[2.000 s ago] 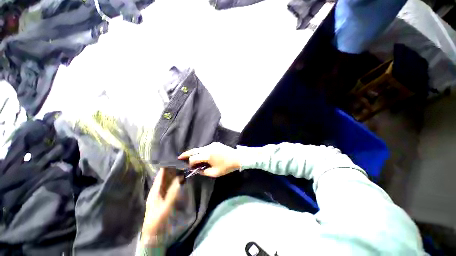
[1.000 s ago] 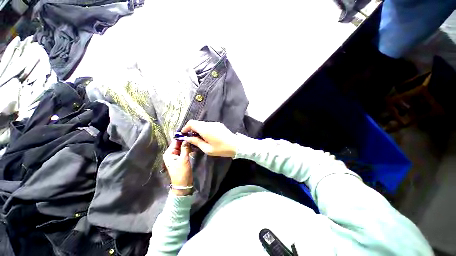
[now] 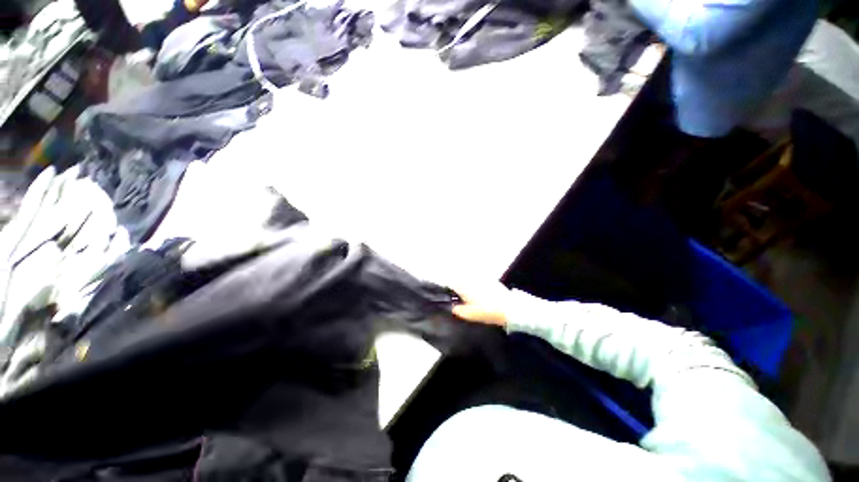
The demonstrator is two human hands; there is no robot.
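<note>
A dark grey denim jacket [image 3: 311,273] is stretched and blurred across the near part of the white table [image 3: 414,141]. My right hand [image 3: 478,311] grips its right end near the table's near corner. The fingertips are partly hidden by the cloth, and no tool can be made out. My left hand is not visible. Dark cloth covers the lower left, where the yellow-green embroidery does not show.
Pale garments [image 3: 56,235] lie at the left. Grey garments [image 3: 151,132] with a white cord [image 3: 252,56] lie at the far left, and more dark garments [image 3: 461,28] at the far side. A blue bin [image 3: 744,306] and a person in blue [image 3: 744,66] are at the right.
The jacket has gone from lying with embroidery and buttons showing to being spread wide and dark. My right hand has moved right and down, away from my left hand, which has gone out of sight.
</note>
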